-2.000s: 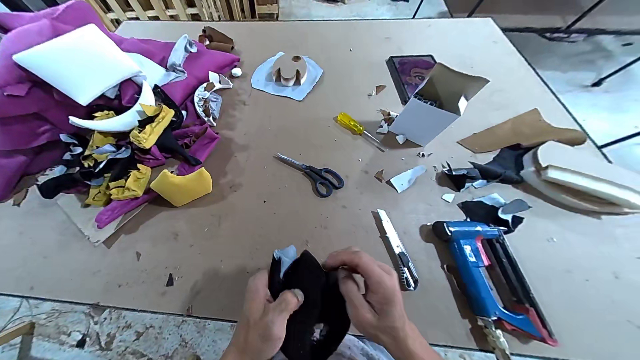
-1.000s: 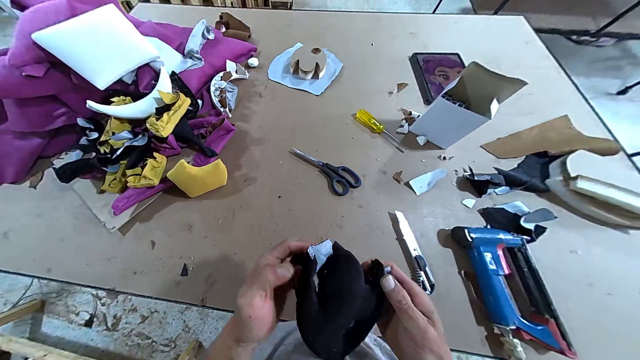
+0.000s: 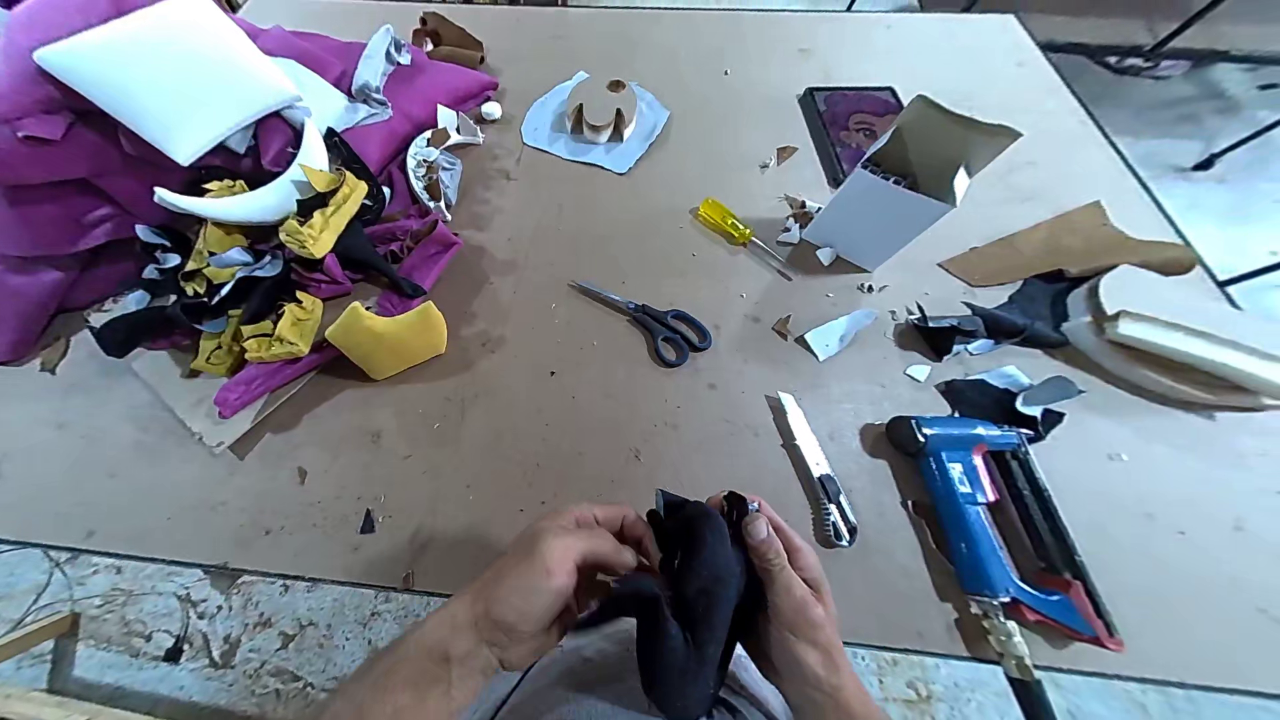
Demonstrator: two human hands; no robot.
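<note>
A piece covered in black fabric (image 3: 700, 590) is held between my hands at the table's near edge. My right hand (image 3: 795, 590) grips its right side, thumb near the top. The fingers of my left hand (image 3: 565, 580) are at its left side, by a loose flap; whether they pinch the flap is hard to tell. Beyond lie black-handled scissors (image 3: 670, 330), blades toward the upper left. A snap-off utility knife (image 3: 820, 470) rests just beyond my right hand, and a blue pneumatic staple gun (image 3: 970, 510) lies to its right with a hose fitting attached.
Purple padded fabric (image 3: 70, 220) with white, yellow and black pieces fills the left. A yellow-handled screwdriver (image 3: 730, 222) lies near an open white box (image 3: 880, 215). Brown and black scraps (image 3: 1030, 310) sit at the right, beside a curved padded piece (image 3: 1180, 340). The table's near edge runs below.
The black piece has turned in my hands, and a loose flap now stretches toward my left hand. My right hand stays on its right side.
</note>
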